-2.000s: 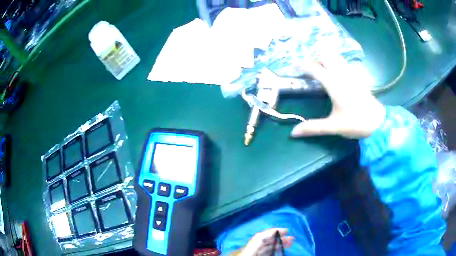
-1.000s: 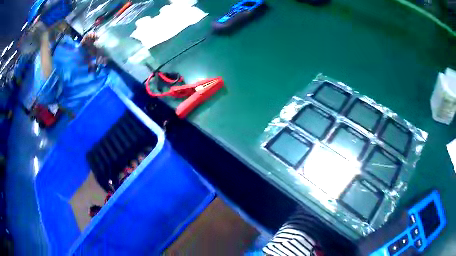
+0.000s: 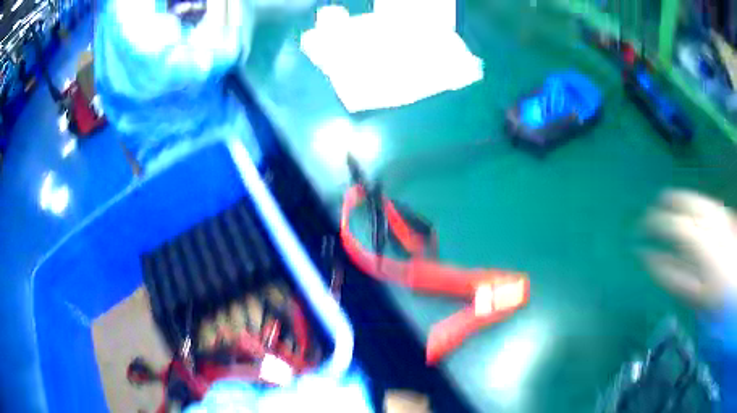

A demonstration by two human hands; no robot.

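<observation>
A red battery clamp (image 3: 465, 286) lies on the green bench by its near edge, its red and black cables curling behind it. A blue-and-black tester (image 3: 558, 109) lies farther back. My right hand (image 3: 691, 246) is blurred at the right edge above the mat; whether it holds anything cannot be told. Below it, part of the crinkled clear sheet of lenses (image 3: 663, 375) shows. At the bottom edge is a blue sleeve, with a small skin-coloured patch (image 3: 406, 402) that may be my left hand, mostly cut off.
A blue bin (image 3: 303, 258) stands below the bench edge at left, holding black ribbed parts and red clamps. White sheets (image 3: 396, 60) lie at the back of the bench. A person in blue workwear (image 3: 170, 89) is beyond the bin. Another blue-and-black unit (image 3: 659, 101) lies at upper right.
The view has swung left and closer to the bin and red clamp. The lens sheet has shifted to the lower right, and the near tester is out of view. My right hand is back in view.
</observation>
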